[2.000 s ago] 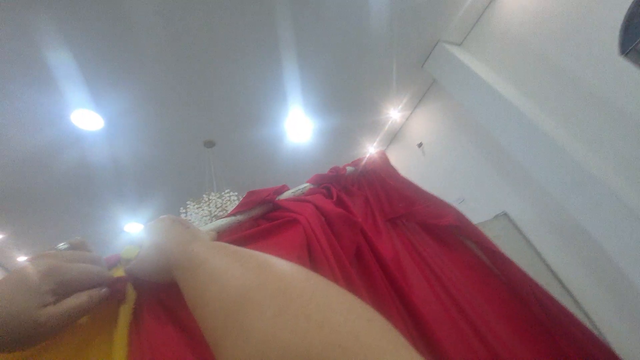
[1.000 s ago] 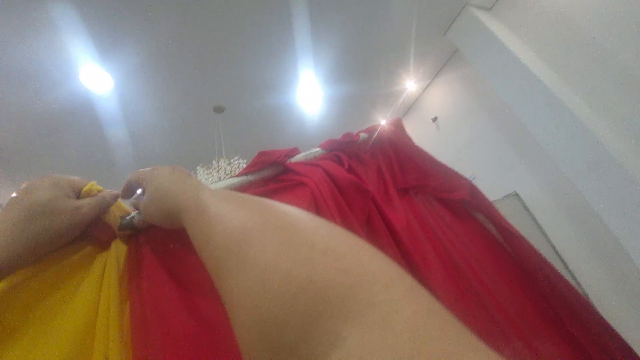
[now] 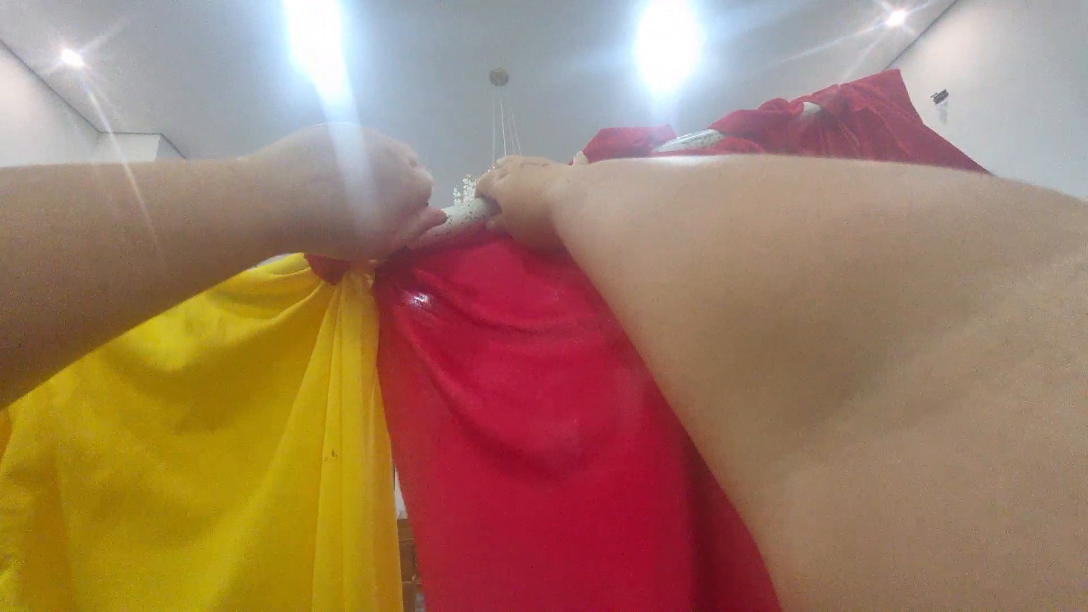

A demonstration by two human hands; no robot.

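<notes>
A pale speckled pole (image 3: 463, 219) runs overhead, with red fabric (image 3: 527, 365) draped from it and bunched along its right part. Yellow fabric (image 3: 212, 425) hangs to the left of the red, gathered near the pole. My left hand (image 3: 365, 191) is closed at the pole where the two fabrics meet; its fingertips touch the pole, and what lies under the palm is hidden. My right hand (image 3: 523, 200) grips the pole just to the right, at the top edge of the red fabric. My right forearm covers much of the red fabric.
Behind the hands a beaded chandelier (image 3: 466, 187) hangs from the ceiling on thin wires. Bright ceiling lights (image 3: 669, 42) glare above. A small dark fixture (image 3: 939, 97) is on the right wall. Part of a brown object shows low in the gap between the fabrics.
My hands were close together at the gathered yellow and red fabric; now they are apart, the right one farther right along the pole. The view has shifted left, showing more yellow fabric.
</notes>
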